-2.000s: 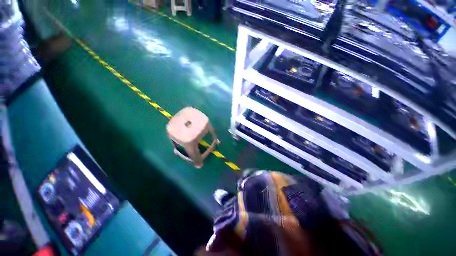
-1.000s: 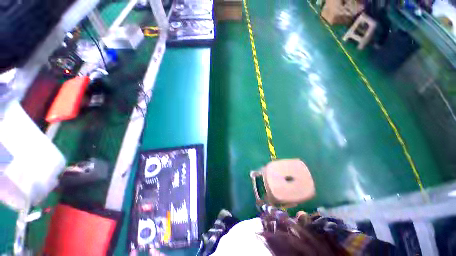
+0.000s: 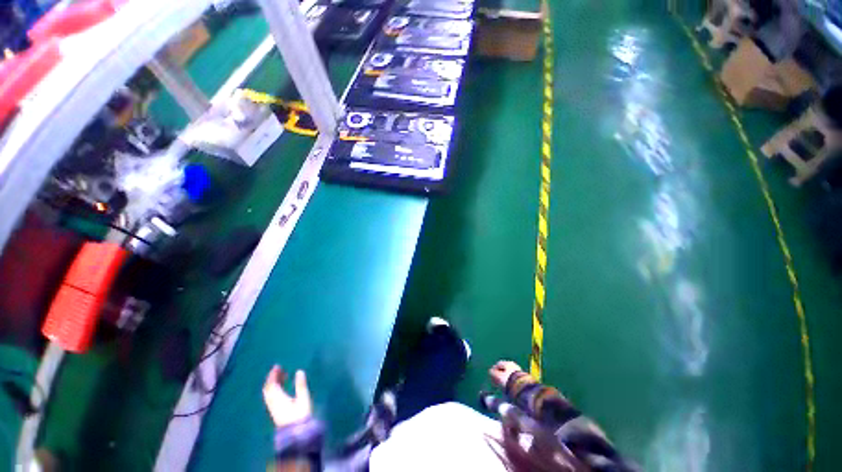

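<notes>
My left hand (image 3: 288, 398) is over the blue-green bench (image 3: 318, 277), with thumb and fingers apart and nothing in it. My right hand (image 3: 504, 371) is small at the lower middle, over the floor beside the bench; its fingers look curled and I cannot tell whether it holds anything. The nearest open laptop base (image 3: 392, 146) lies farther up the bench, in a black border, with a round fan and pale strip showing. Several more open units are queued behind it.
A pale metal rail (image 3: 268, 253) with cables runs along the bench's left side, with a post (image 3: 303, 64). Behind are a red ribbed tray (image 3: 83, 295) and a white box (image 3: 242, 134). Cartons (image 3: 759, 74) and a stool (image 3: 805, 140) stand at the far right, beyond yellow-black floor tape (image 3: 545, 184).
The view has turned and moved forward along the bench. The nearby laptop base and the beige stool have left the picture. My left hand has come into clear view over the bench.
</notes>
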